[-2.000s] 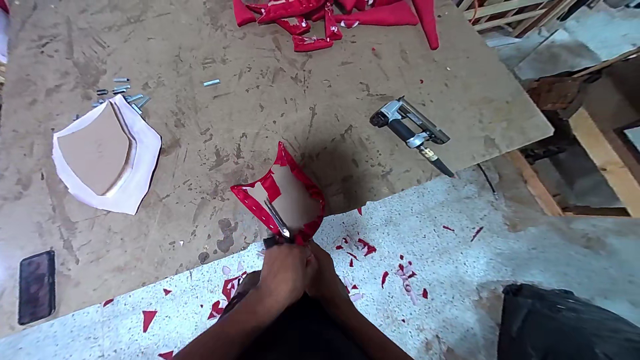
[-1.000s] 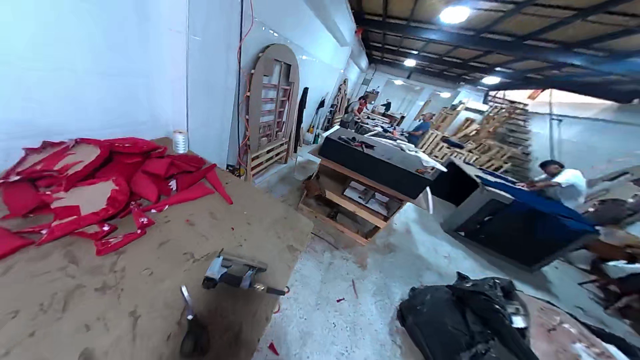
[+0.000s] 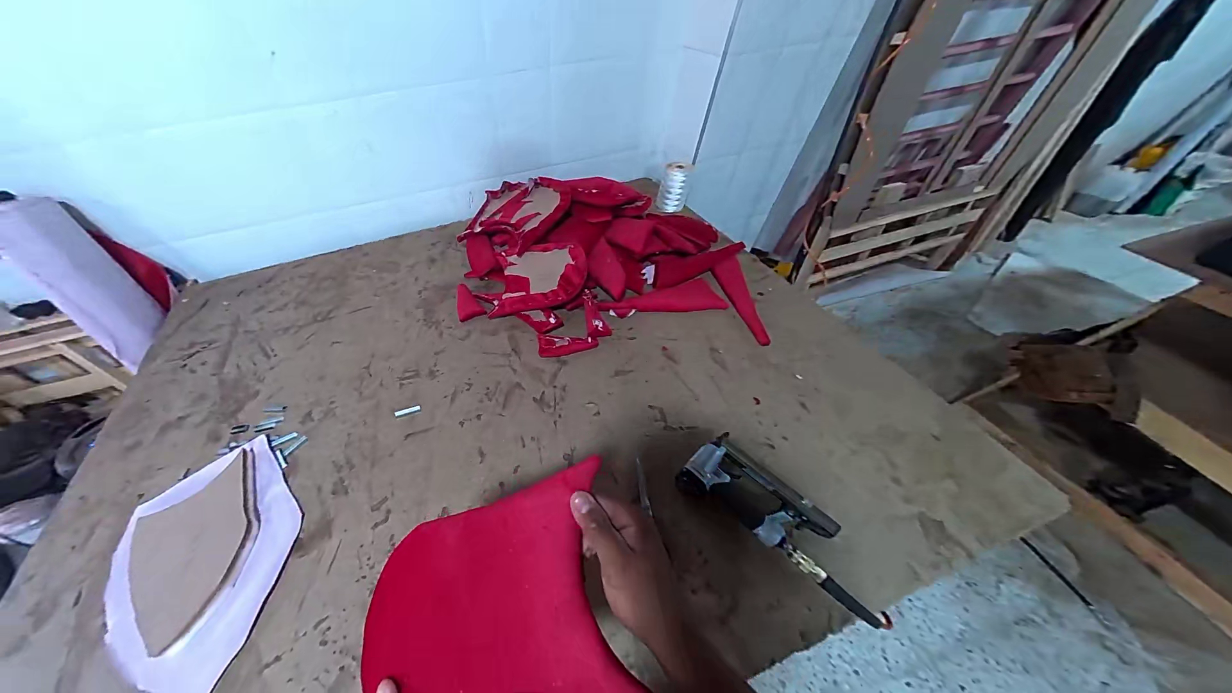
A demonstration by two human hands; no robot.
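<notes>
A red fabric-covered panel [image 3: 481, 587] is held smooth side up at the bottom centre. My right hand [image 3: 626, 568] grips its upper right corner, thumb on top. Of my left hand [image 3: 387, 685] only a fingertip shows, at the panel's lower left edge; the rest is out of frame. Just right of my right hand lies a pointed metal tool [image 3: 645, 491], partly hidden by the hand. A pneumatic staple gun [image 3: 760, 491] with its hose rests farther right on the table.
Red covered pieces [image 3: 597, 250] are heaped at the table's [image 3: 346, 337] back beside a thread spool [image 3: 673, 188]. At left lie white material with a brown board [image 3: 192, 558] and several staple strips [image 3: 279, 438]. Wooden frames [image 3: 905, 144] lean at the back right.
The red panel, showing its stapled underside two seconds ago, now shows its smooth red face. The metal tool that was over it now lies on the table. The view has swung widely.
</notes>
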